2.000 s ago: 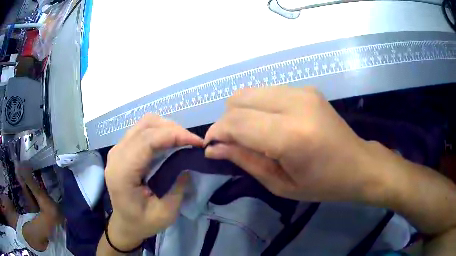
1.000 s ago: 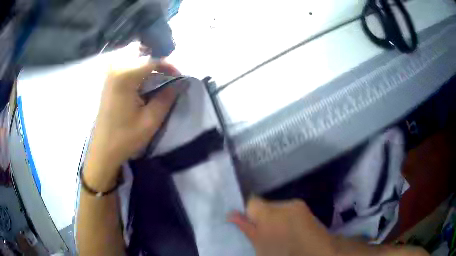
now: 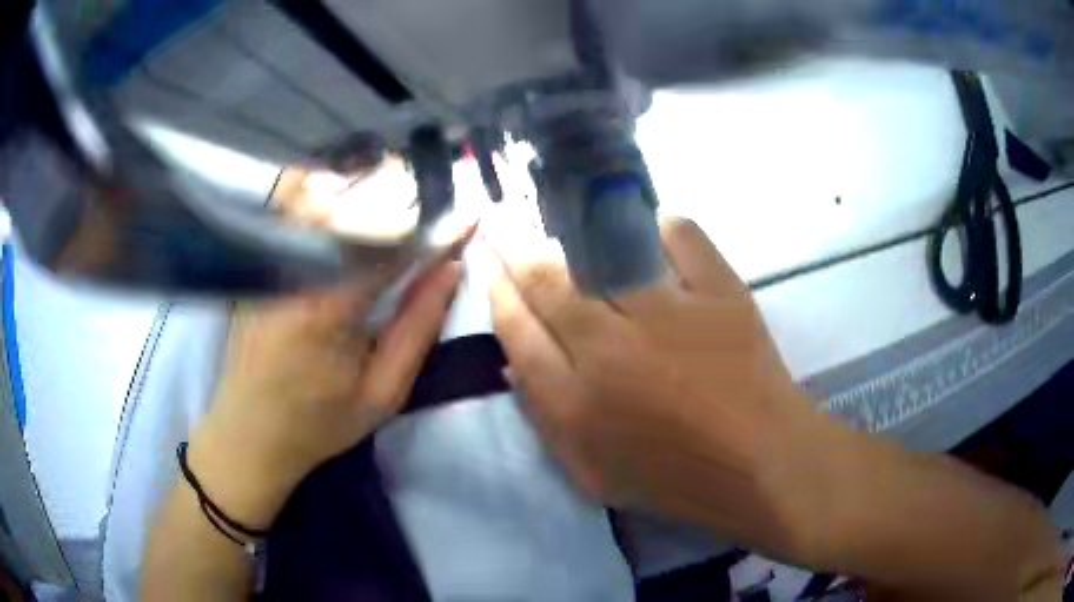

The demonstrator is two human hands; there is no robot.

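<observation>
A pale grey-white garment panel [image 3: 501,506] with a navy stripe [image 3: 462,369] lies under both my hands and runs up to the needle area of the sewing machine [image 3: 471,59]. My left hand [image 3: 312,365] pinches the fabric edge between thumb and fingers, left of the needle. My right hand [image 3: 660,376] holds the cloth from the right, its fingertips close to the needle area. The grey cylinder [image 3: 607,223] hangs over my right fingers. The presser foot area is blurred by glare. A shiny blurred guard [image 3: 177,223] partly covers my left fingers.
Black-handled scissors [image 3: 983,235] lie on the white machine table [image 3: 801,165] to the right. The printed ruler edge [image 3: 901,388] runs along the table's front. Navy cloth [image 3: 353,529] hangs at the bottom, with more dark cloth at the lower right.
The view has moved in under the machine head. My right hand has come up from the lower cloth to the needle area. My left hand still pinches the edge.
</observation>
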